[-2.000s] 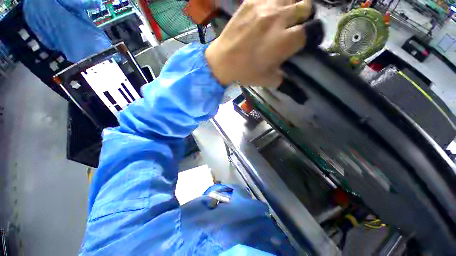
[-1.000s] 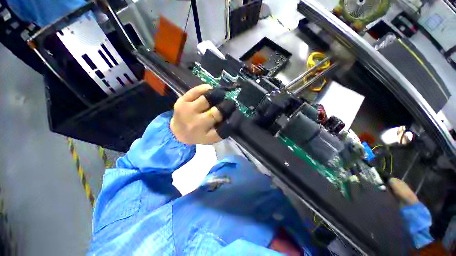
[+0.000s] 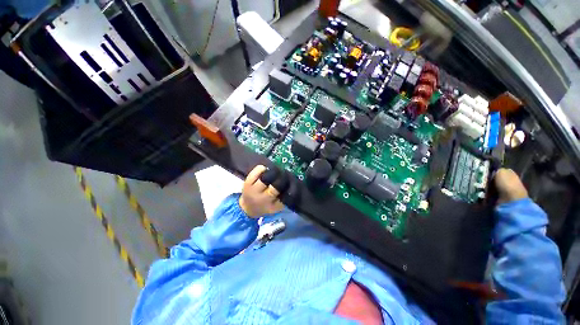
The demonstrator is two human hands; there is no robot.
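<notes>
The green circuit board (image 3: 375, 152) lies component side up in its black carrier fixture (image 3: 356, 222), tilted across the view. It bears copper-red coils (image 3: 423, 89), black cylinders, grey blocks, white blocks (image 3: 470, 116) and a blue connector (image 3: 493, 130). Orange-brown blocks (image 3: 208, 130) stand at the fixture's corners. My left hand (image 3: 262, 192), with black finger cots, grips the fixture's near edge; its fingertips lie over the edge. My right hand (image 3: 510, 185) is at the fixture's right end; part of its fingers is hidden.
A black tote (image 3: 121, 143) at the left holds a slotted metal plate (image 3: 98, 54). A silver conveyor rail (image 3: 496, 70) curves along the upper right. A yellow coil (image 3: 405, 38) lies beyond the board. Yellow-black tape (image 3: 105, 222) marks the floor at lower left.
The fixture has turned from steeply tilted to facing me, so the board's component side now shows fully. Both hands remain at its edges; my left hand has moved lower.
</notes>
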